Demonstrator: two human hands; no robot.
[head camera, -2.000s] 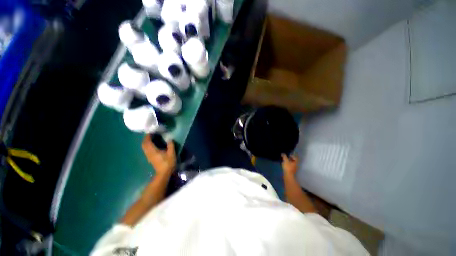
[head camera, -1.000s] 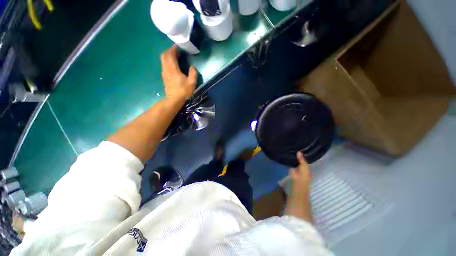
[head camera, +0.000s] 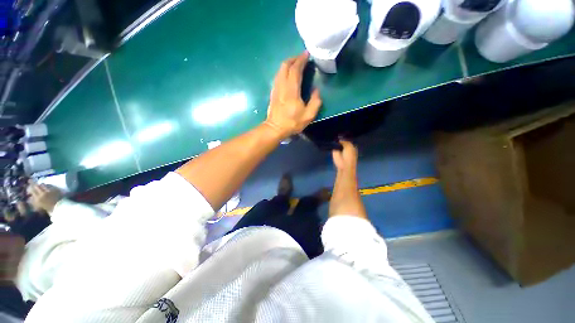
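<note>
My left hand (head camera: 293, 98) is at the front of the green bench (head camera: 189, 69), its fingertips at the base of a white camera unit (head camera: 325, 28). Thumb and fingers are apart with a dark patch between them; whether this is a part or shadow is unclear. More white camera units (head camera: 400, 28) stand to the right, one with a black oval face. My right hand (head camera: 345, 156) is at the edge of a round black stool seat (head camera: 347, 129), fingers curled at its rim. The seat is dark and partly hidden under the bench edge.
A large open brown carton (head camera: 485, 195) stands on the floor at the right. A yellow line (head camera: 400, 187) crosses the blue floor. Another person's hand (head camera: 44, 197) and sleeve are at the far left, beside several white cylinders (head camera: 36, 148).
The view has turned, and the bench now runs across the top. The stool has moved from beside the carton to the bench edge with my right hand on it. My left hand remains by the camera units.
</note>
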